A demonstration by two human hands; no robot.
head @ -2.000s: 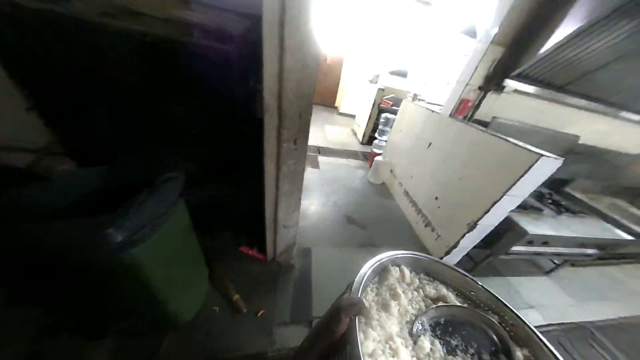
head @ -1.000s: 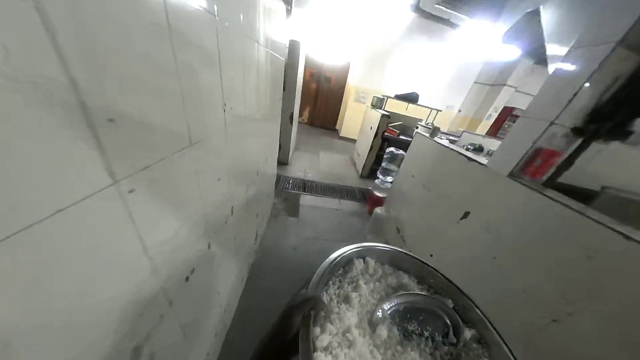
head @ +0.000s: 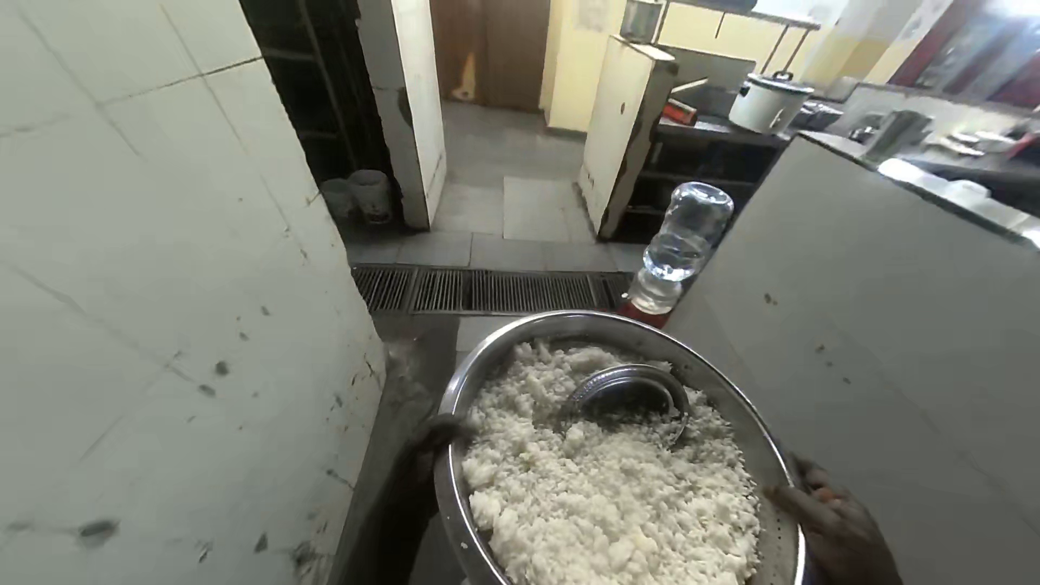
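Observation:
A large round metal colander [head: 743,414] full of cooked white rice [head: 601,504] is held up at the bottom centre. A small metal bowl [head: 626,394] lies tilted, partly sunk in the rice near the far side. My left hand [head: 435,451] grips the colander's left rim, its fingers dark and in shadow. On the right side, my right hand [head: 837,520] holds the rim with the thumb toward the inside. The undersides of both hands and of the colander are hidden.
A tiled wall [head: 162,325] stands close on the left, a low partition [head: 877,349] on the right. A floor drain grate [head: 504,291] crosses the passage. An inverted water bottle [head: 682,236] stands by the partition. Farther off are a lidded white pot [head: 768,101], buckets [head: 370,195] and a brown door [head: 491,49].
The view has moved forward along the passage, with the grate and water bottle now nearer. My right hand, not seen in the earlier frames, now shows on the colander's rim.

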